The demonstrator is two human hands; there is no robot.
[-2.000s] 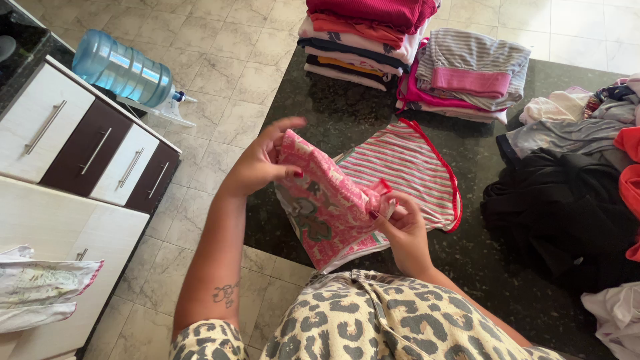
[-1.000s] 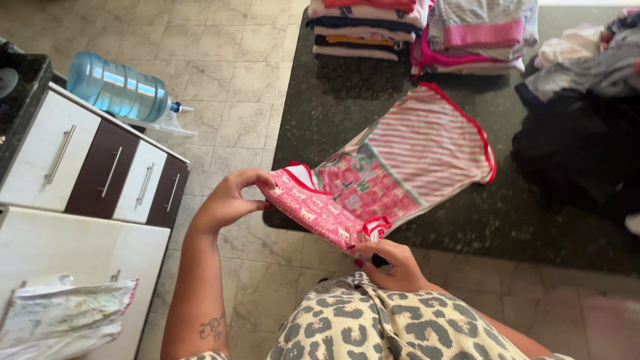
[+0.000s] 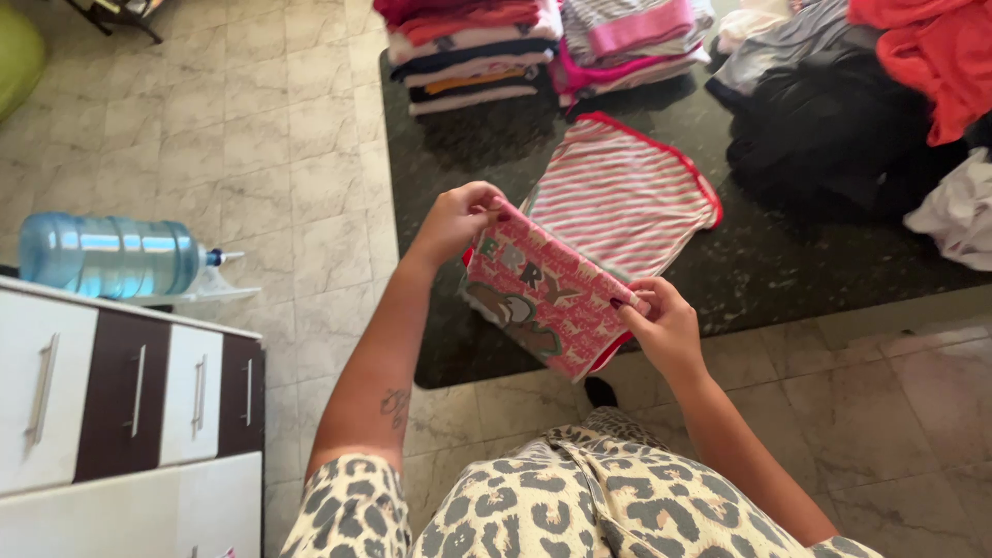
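A child's garment with a pink printed front (image 3: 554, 298) and a red-and-white striped part (image 3: 620, 194) lies partly on the dark stone countertop (image 3: 775, 271). My left hand (image 3: 461, 221) pinches one end of a fold in the pink part, and my right hand (image 3: 659, 314) pinches the other end. The pink part hangs from this fold toward me, showing letters and an animal figure. The striped part spreads flat beyond the fold, edged in red trim. My fingertips are partly hidden by the cloth.
Two stacks of folded clothes (image 3: 477, 58) (image 3: 635, 39) stand at the counter's far side. Loose black (image 3: 829, 139) and coral clothes (image 3: 930, 62) are heaped at the right. A blue water jug (image 3: 112, 256) is at the left, near white and brown drawers (image 3: 124, 395).
The pink part, lifted and then folded over between my hands, now hangs with its printed front facing up from a straight fold. Both hands still hold it. The view has shifted.
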